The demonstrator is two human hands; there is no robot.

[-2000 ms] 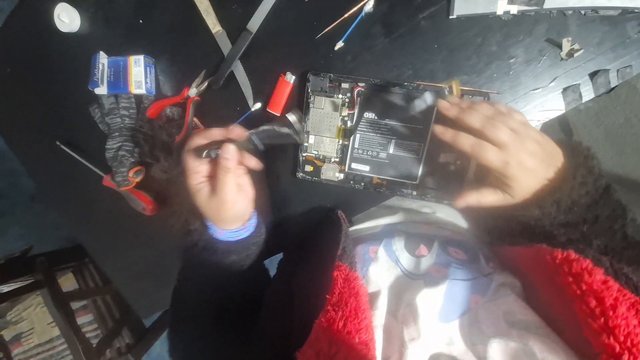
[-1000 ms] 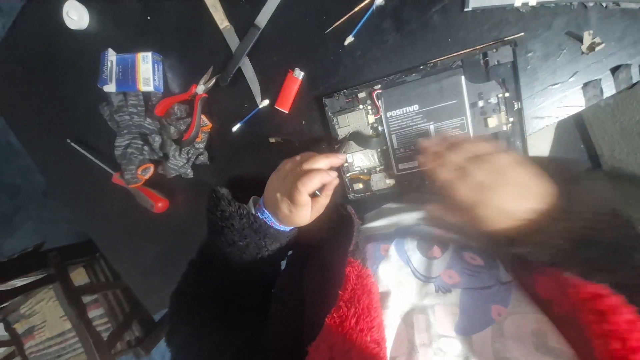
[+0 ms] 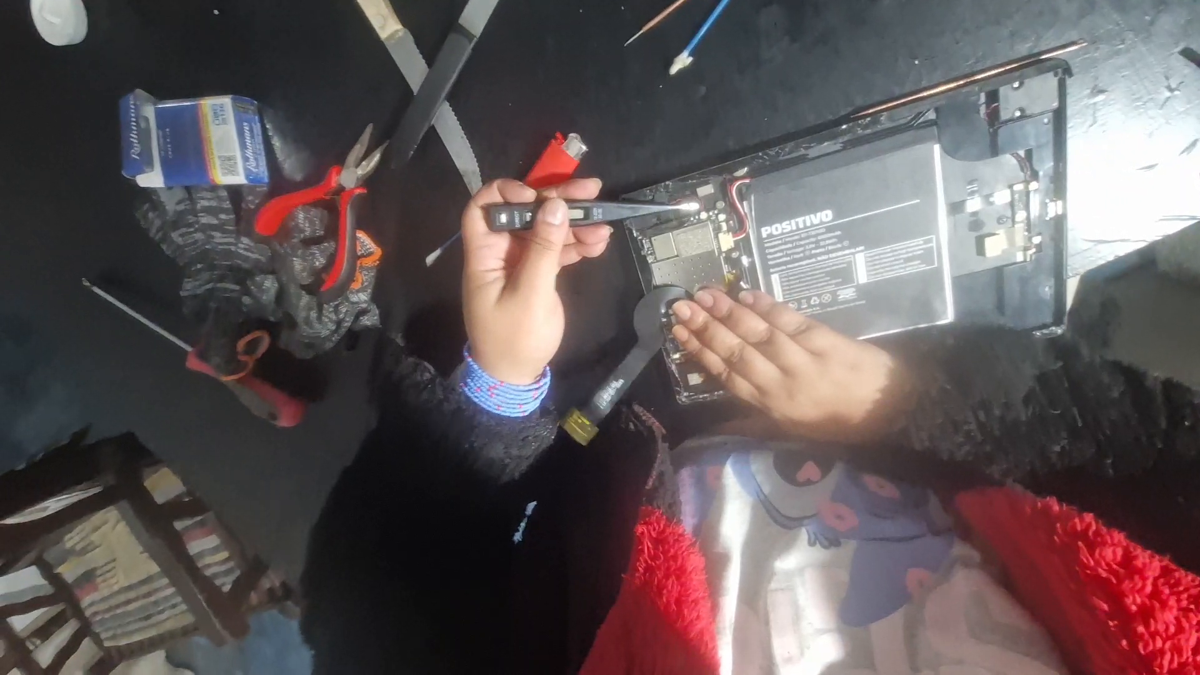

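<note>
An opened Positivo tablet (image 3: 994, 169) lies on the black table, its flat battery (image 3: 844, 234) and circuit board (image 3: 689, 253) exposed. My left hand (image 3: 525, 272) holds black pointed tweezers (image 3: 562, 214) between thumb and fingers, their tip over the board's upper part. My right hand (image 3: 787, 366) rests flat, fingers together, over the board's lower part and the battery's lower left corner. Beside its fingertips a black flex cable (image 3: 623, 370) with a gold-coloured end sticks out past the tablet's edge. Whether the right fingers pin the cable cannot be told.
A red lighter (image 3: 556, 161) lies behind my left hand. Farther left are red-handled pliers (image 3: 342, 202), grey work gloves (image 3: 216, 253), a blue and white box (image 3: 194, 141) and a screwdriver (image 3: 234, 380). Two crossed blades (image 3: 436, 94) and a blue cotton swab (image 3: 698, 39) lie at the back.
The tweezers now show clearly in my left hand, pointing at the board. My right hand has moved left from over the battery onto the board's lower part. The flex cable now extends beyond the tablet's edge.
</note>
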